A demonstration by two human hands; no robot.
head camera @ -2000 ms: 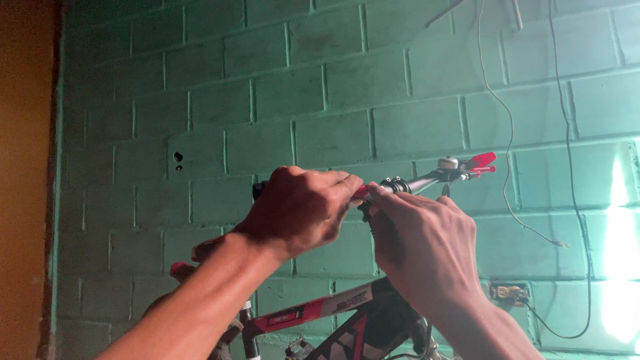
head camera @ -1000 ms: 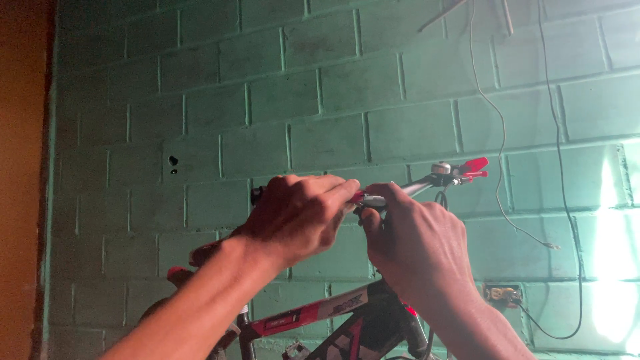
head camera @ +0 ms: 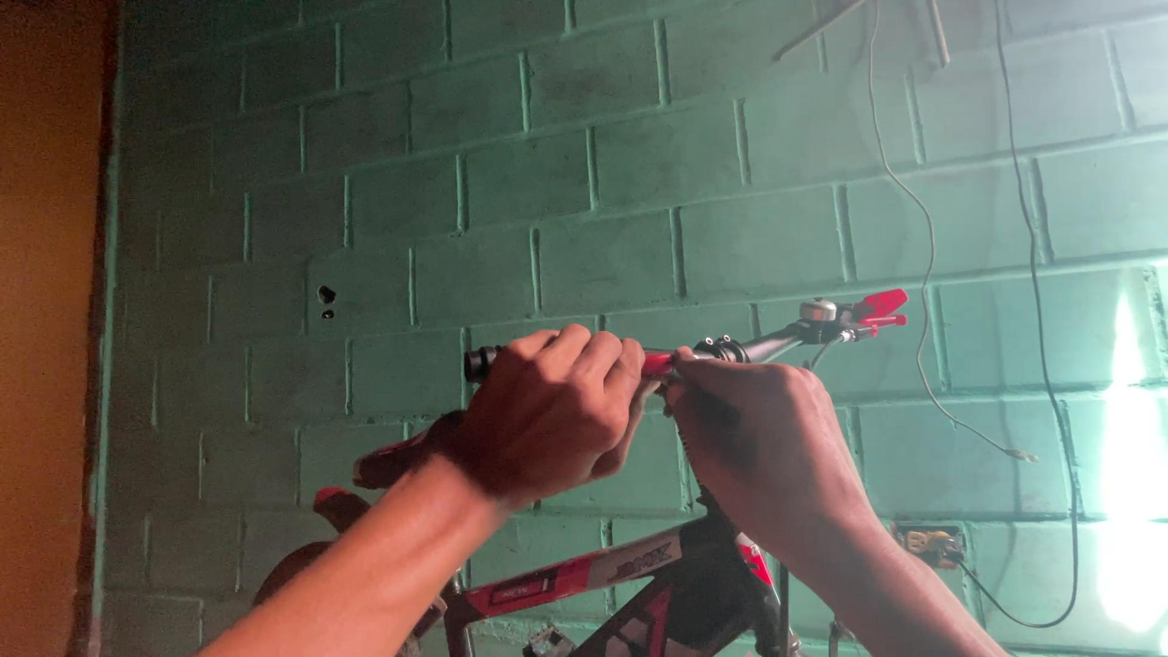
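My left hand [head camera: 566, 411] is wrapped around the near part of a bicycle handlebar, whose black end [head camera: 476, 364] sticks out to its left. A short red piece [head camera: 657, 363] shows on the bar between my two hands. My right hand [head camera: 762, 433] pinches at the right edge of that red piece with thumb and fingertips, beside the black stem clamp [head camera: 721, 349]. Farther along the bar are a silver bell [head camera: 817, 310] and a red grip [head camera: 883, 302]. Below my hands is the red, white and black bicycle frame [head camera: 575, 575]. My fingers hide what they press on.
A green block wall [head camera: 566, 182] stands behind the bicycle. A loose cable [head camera: 926, 274] hangs at the right, and another runs down to an open wall box with wires [head camera: 931, 545]. The dark saddle [head camera: 401, 461] is behind my left forearm.
My left hand stays around the bar. The fingers of my right hand have shifted a little at the red piece, and the stem clamp beside them shows more than one second ago.
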